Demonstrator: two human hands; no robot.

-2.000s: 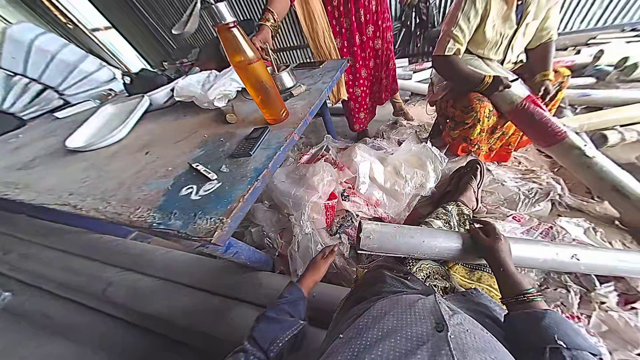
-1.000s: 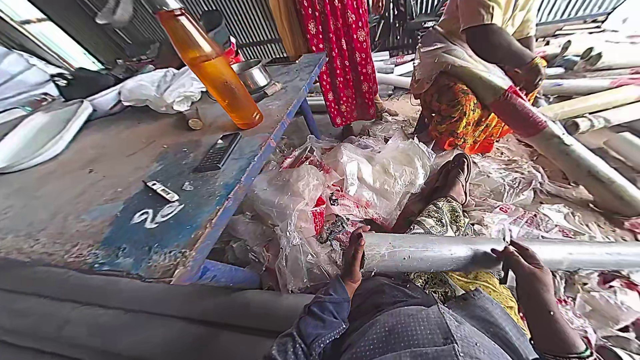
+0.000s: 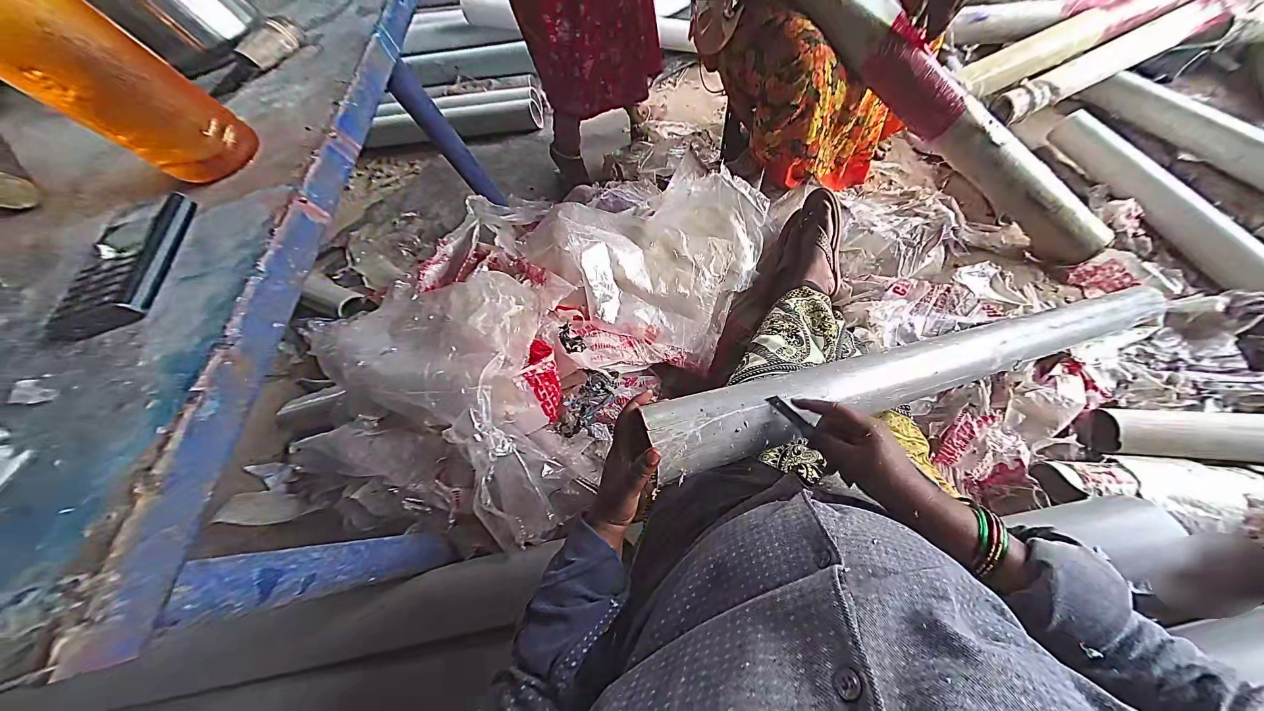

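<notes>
A grey plastic pipe (image 3: 918,365) lies across my lap, its near end at the left and its far end toward the upper right. My left hand (image 3: 626,466) grips the rim of the near end, the thumb on the outside; some fingers are hidden by the pipe. In my right hand (image 3: 857,444) is a small dark flat blade (image 3: 792,416), pinched between thumb and fingers, its tip touching the pipe wall. Green and dark bangles (image 3: 987,538) circle my right wrist. Below the pipe are my patterned trousers and grey dotted shirt.
Crumpled clear plastic sheets (image 3: 642,257) cover the floor ahead. A blue-edged table (image 3: 286,257) at the left bears an orange bottle (image 3: 128,89) and a black phone-like device (image 3: 123,267). More pipes (image 3: 1170,197) lie at the right. Two people are ahead, one with a red-wrapped pipe (image 3: 928,99).
My left hand has come onto the pipe's near end. My right hand is nearer to that end than before, and the pipe now slants up to the right. The view has tilted down.
</notes>
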